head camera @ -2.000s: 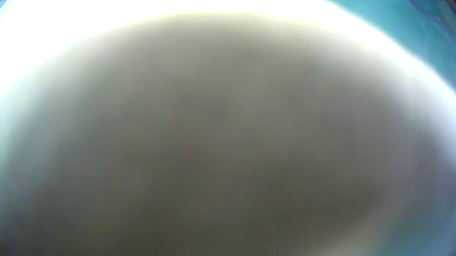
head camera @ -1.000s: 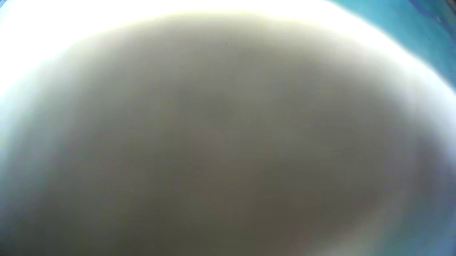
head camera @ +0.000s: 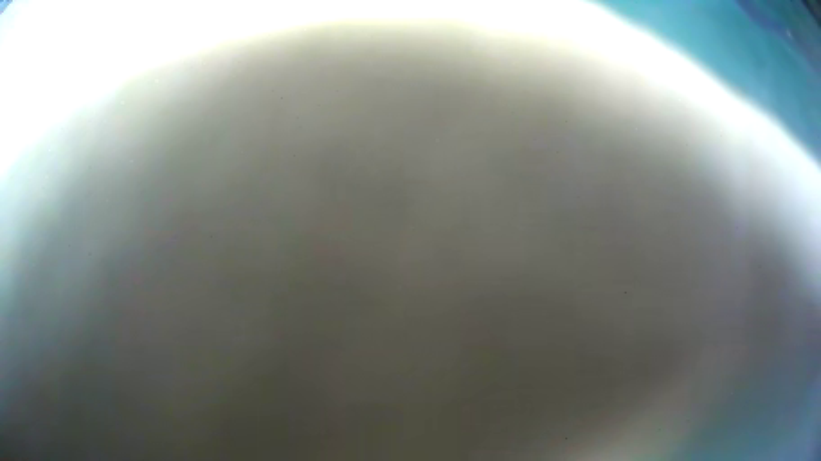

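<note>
A very close, fully blurred grey-beige surface (head camera: 405,234) fills nearly the whole head view. What it is cannot be told. Its upper edge is a broad curve with a bright white glare around it. Neither my left hand nor my right hand can be made out. Any work object is hidden behind the blur.
A blurred blue-green area (head camera: 720,45) shows in the upper right corner, with a thin darker bluish line near the rim. A dim teal patch (head camera: 756,423) shows at the lower right. Neither can be identified.
</note>
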